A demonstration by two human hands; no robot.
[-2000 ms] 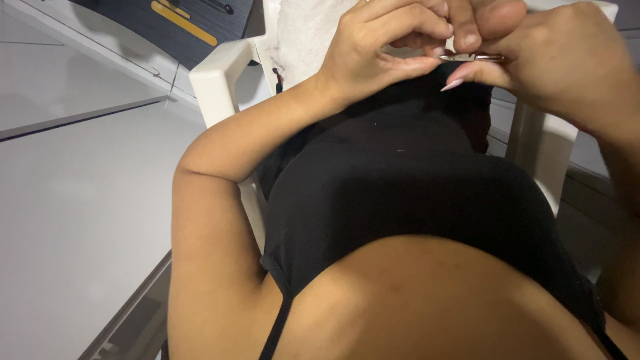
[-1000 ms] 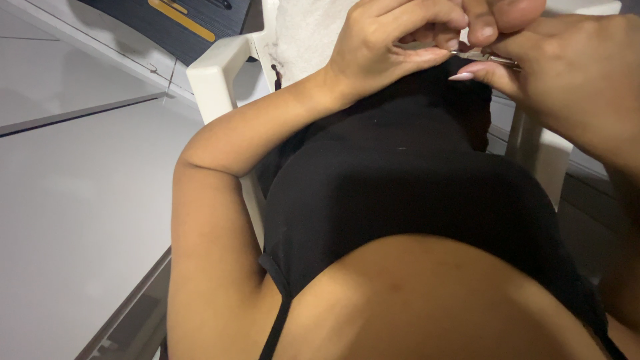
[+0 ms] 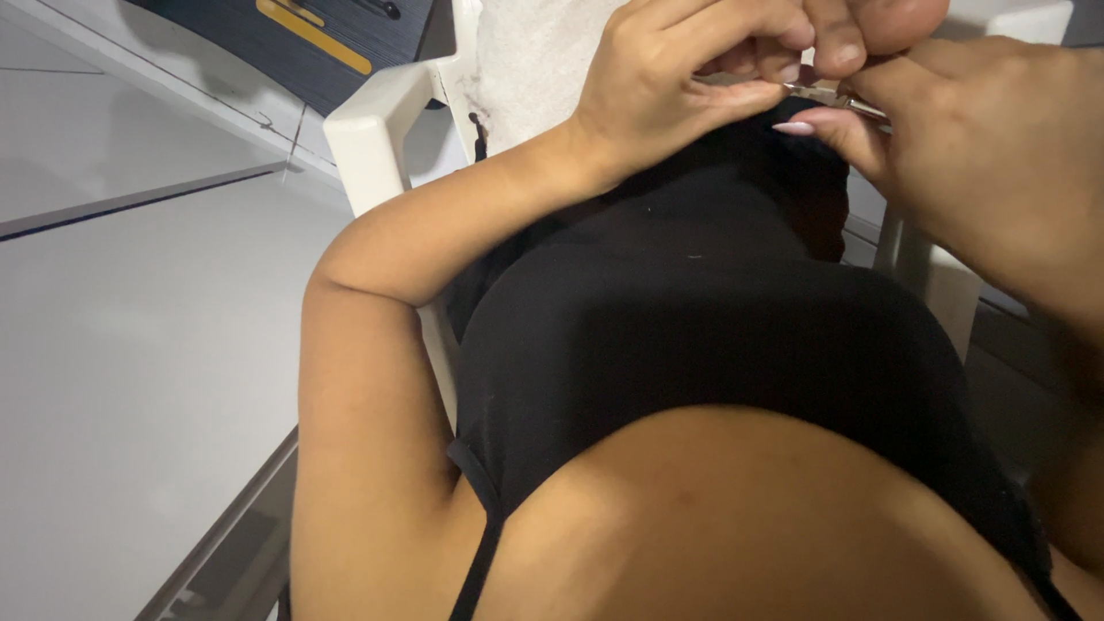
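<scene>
At the top of the head view, my left hand (image 3: 690, 78) has its fingers curled by the toes of a foot, apparently pinching a small toe between thumb and fingers. My right hand (image 3: 975, 138) comes in from the right, shut on a slim metal tool (image 3: 866, 109). The tool's fine tip lies close to my left thumb tip. The larger toes (image 3: 899, 24) show between my two hands. My right thumb, with a long pale pink nail, sits just under the tool. My fingers hide the tool's jaws and much of its handle.
A white plastic chair (image 3: 366, 129) surrounds my body, with whitish cloth (image 3: 530, 69) beyond its left arm. Upper left is a dark wood-grained surface (image 3: 207, 34) bearing a yellow flat item (image 3: 332, 39). A pale tiled floor (image 3: 155, 345) lies at left.
My right thumb has moved up a little, closer to the metal tool. The tool has shifted slightly right. My left hand stays at the toes.
</scene>
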